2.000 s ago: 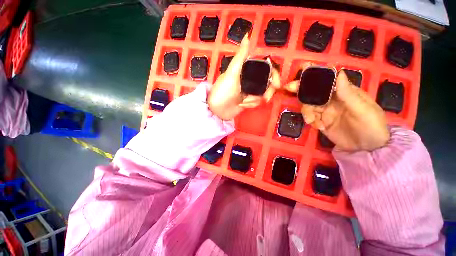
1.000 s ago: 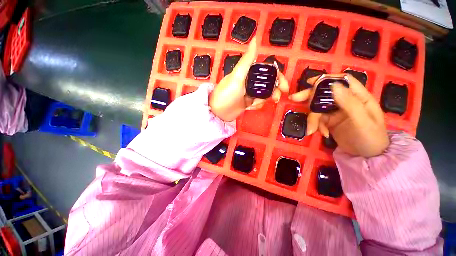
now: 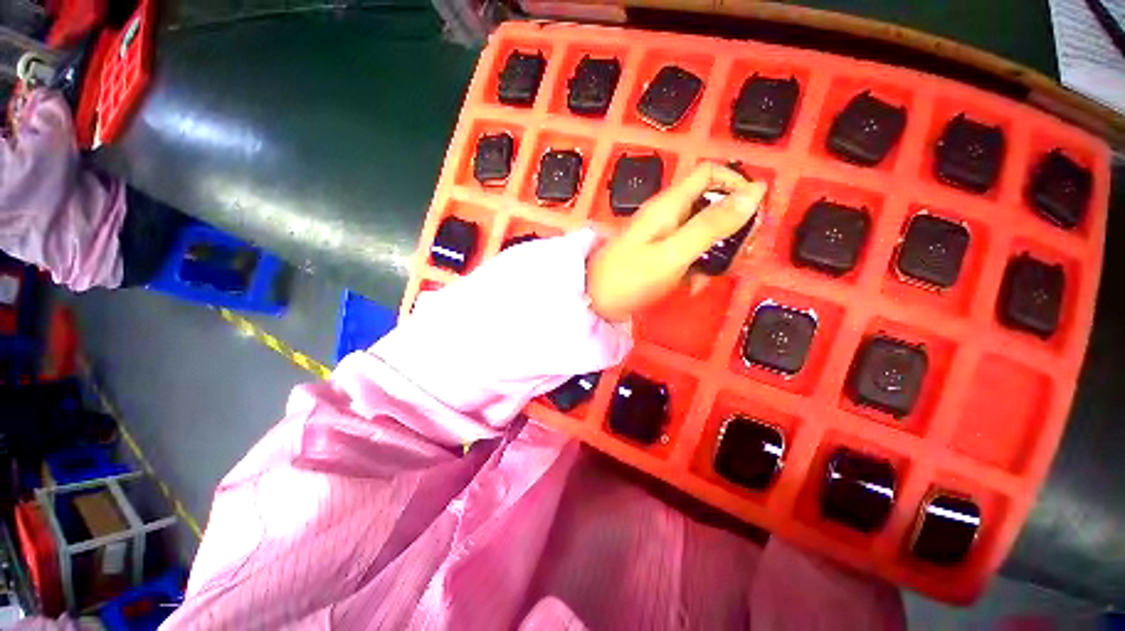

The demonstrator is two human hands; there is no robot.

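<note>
The red tray (image 3: pixel 767 274) lies tilted across the view, its square pockets mostly holding black strapless smartwatches. My left hand (image 3: pixel 672 237) is over the middle of the tray, fingers pinched around a smartwatch (image 3: pixel 728 237) that they partly cover; white marks show on its dark face. I cannot tell if this watch touches the tray. The upper rows show dull watch backs, such as one back (image 3: pixel 832 236); the bottom row shows glossy displays, such as one display (image 3: pixel 749 452). Two pockets, below my hand and at the right, are empty. My right hand is out of the picture.
A brown wooden edge (image 3: pixel 790 27) runs behind the tray on the dark green bench (image 3: pixel 309 111). Paper (image 3: pixel 1088 52) with a pen lies top right. Another person's pink sleeve (image 3: pixel 56 185), a red tray (image 3: pixel 123 74) and a blue crate (image 3: pixel 222 269) are at left.
My right hand and its watch have left their place over the tray, and the hand is gone from view. My left hand has turned over its watch. The tray appears further right.
</note>
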